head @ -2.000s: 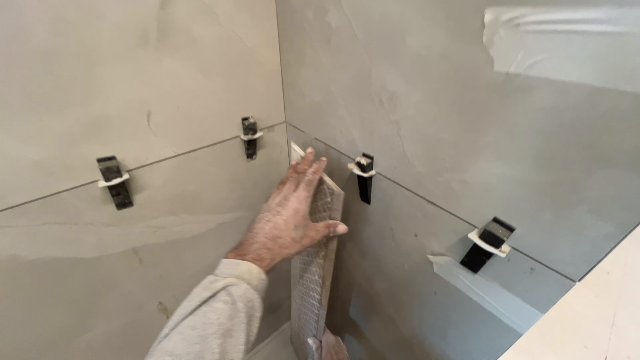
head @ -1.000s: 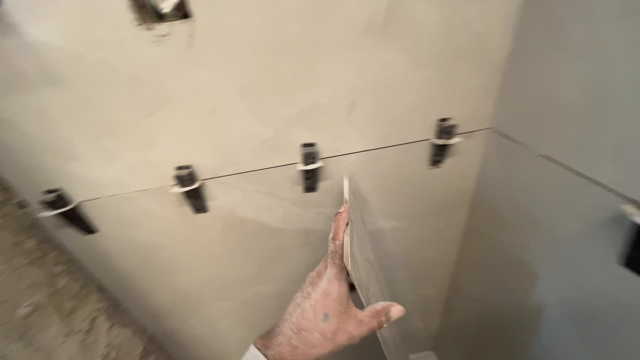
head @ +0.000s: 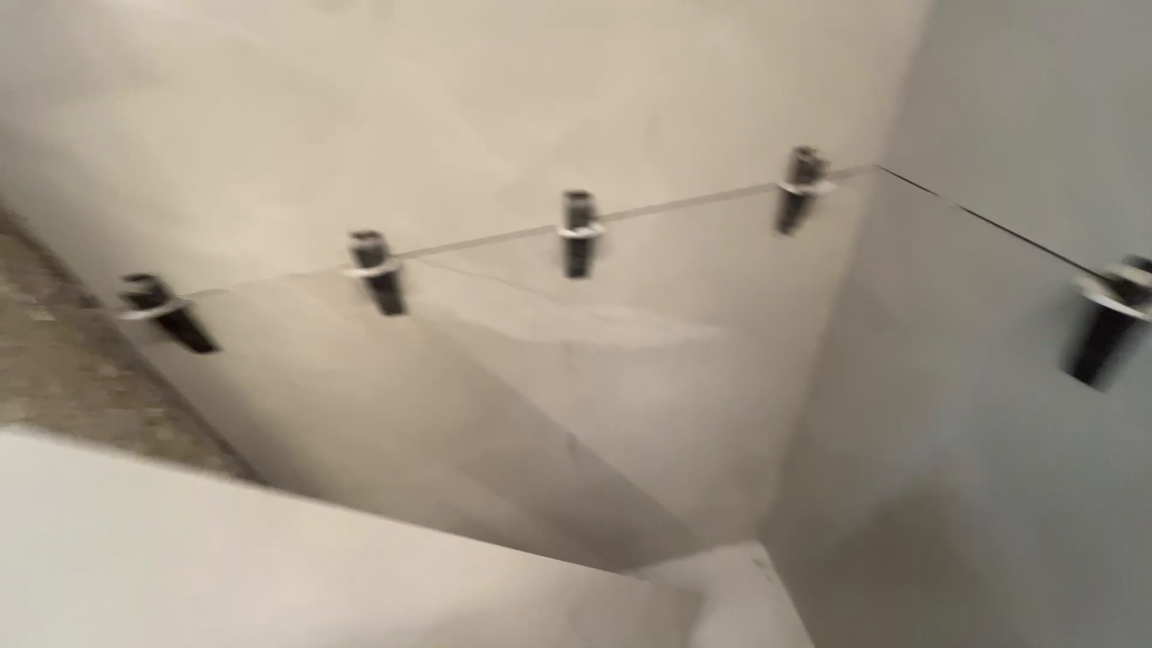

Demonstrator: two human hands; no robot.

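Neither my left hand nor my right hand is in view. A pale flat panel (head: 297,558), probably a tile, crosses the lower left of the blurred view; what holds it is hidden. Behind it stands the beige tiled wall (head: 504,378). Black tile-levelling wedges in white clips sit along its horizontal joint: one at the left (head: 171,313), another beside it (head: 378,272), one in the middle (head: 579,233) and one near the corner (head: 800,189). One more wedge (head: 1109,322) sits on the joint of the greyer wall at the right.
The grey tiled wall (head: 972,405) meets the beige one at an inner corner. Rough brown wall or ground (head: 81,369) shows beyond the beige wall's left edge. A pale ledge or slab (head: 742,589) lies low in the corner.
The hand that was against the upright tile a second ago is out of sight. A broad pale panel face now fills the lower left. The view has swung left since the earliest frame.
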